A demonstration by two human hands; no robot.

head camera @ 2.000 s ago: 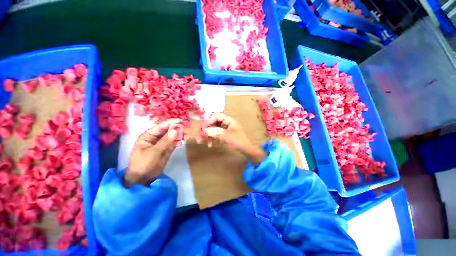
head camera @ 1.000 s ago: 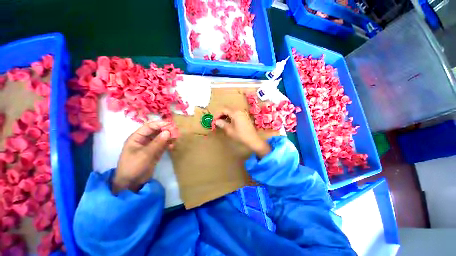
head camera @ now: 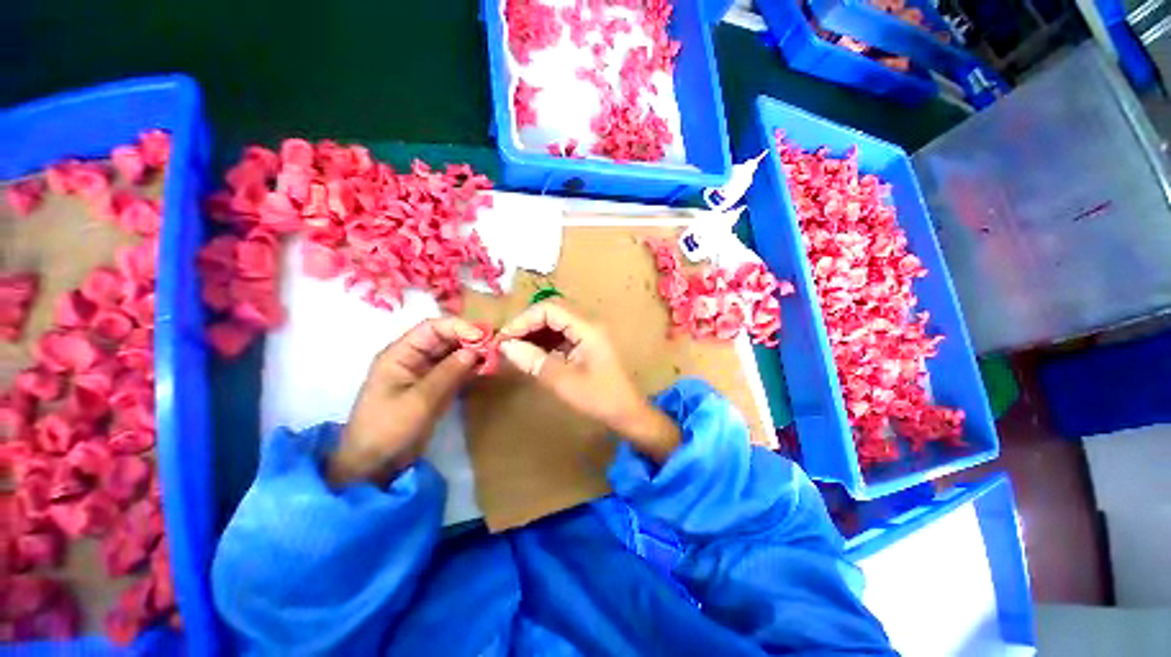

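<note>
My left hand (head camera: 408, 385) and my right hand (head camera: 575, 370) meet above the cardboard sheet (head camera: 552, 449). Their fingertips pinch coral-red flower pieces (head camera: 484, 353) between them. Whether these are one or two pieces is hard to tell, as the fingers partly hide them. The green glue cap (head camera: 546, 295) shows just behind my right fingers, partly hidden. A heap of rolled and petal pieces (head camera: 347, 212) lies at the back left, over the white sheet (head camera: 340, 347). A pile of assembled flowers (head camera: 726, 302) lies on the right of the cardboard.
White glue bottles (head camera: 714, 236) lie behind the right pile. The left tray (head camera: 190, 385) holds rounder pieces. The top tray (head camera: 604, 177) holds scattered pieces. The right tray (head camera: 822, 372) is densely filled with frilly pieces. A white-lined tray (head camera: 944, 571) stands at the lower right.
My right hand has moved left from beside the green cap to meet my left hand. The piece in its fingers now touches or overlaps the left hand's piece. The view has shifted slightly.
</note>
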